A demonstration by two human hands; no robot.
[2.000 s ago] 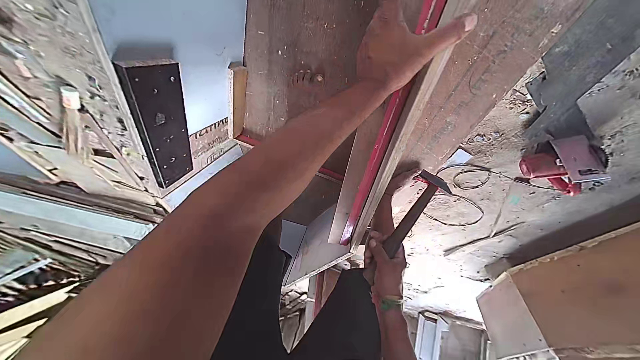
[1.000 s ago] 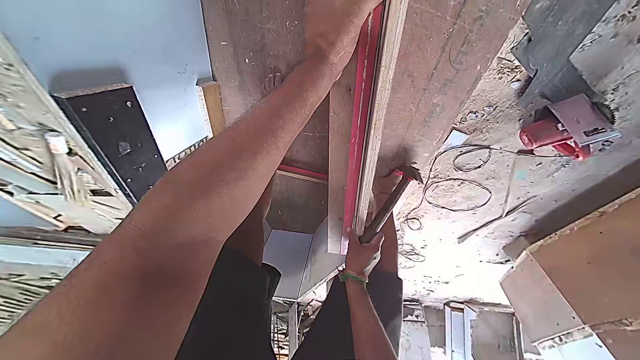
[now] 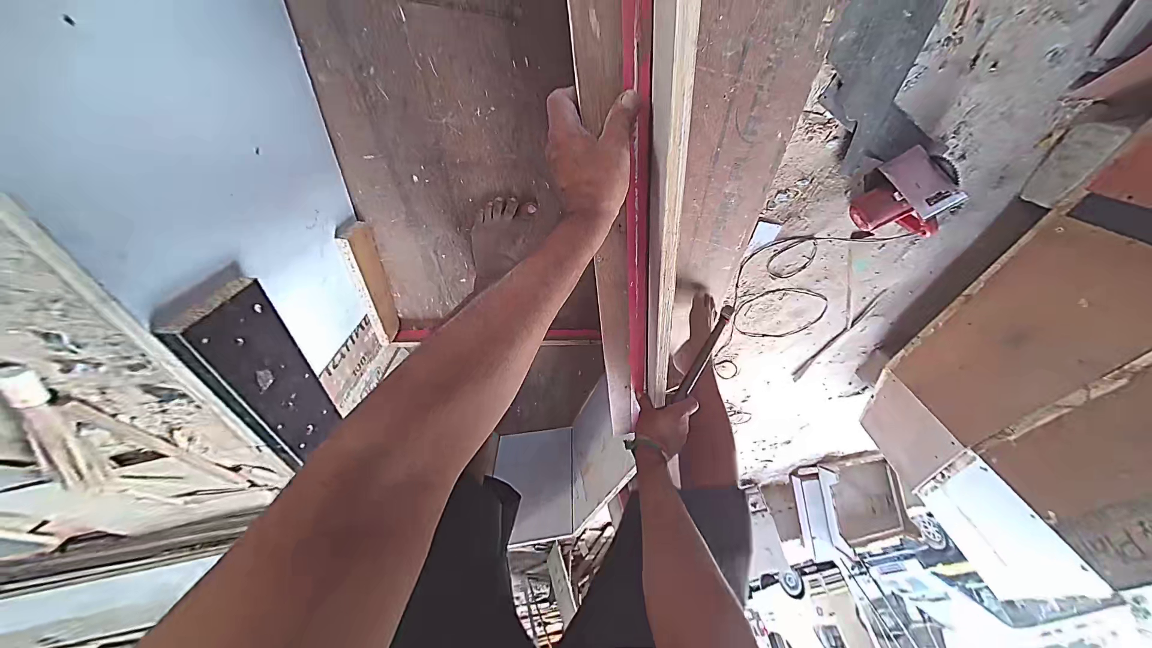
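My left hand is clasped on the long wooden board, its thumb over the board's red-painted edge and its fingers at the far left side. Lower down, my right hand grips a hammer by the handle and rests against the near end of the same timbers. The hammer slants up and to the right, its head beyond the pale plywood edge. Bare feet flank the upright boards, the left foot standing on a brown plywood panel.
At the right lie a red power tool, its looped cord and a large brown plywood box. A dark, nail-studded block sits on the pale sheet at left, with a brush farther left.
My left hand has come back toward me along the boards. The hammer stays in my right hand but its head has turned. The view has shifted.
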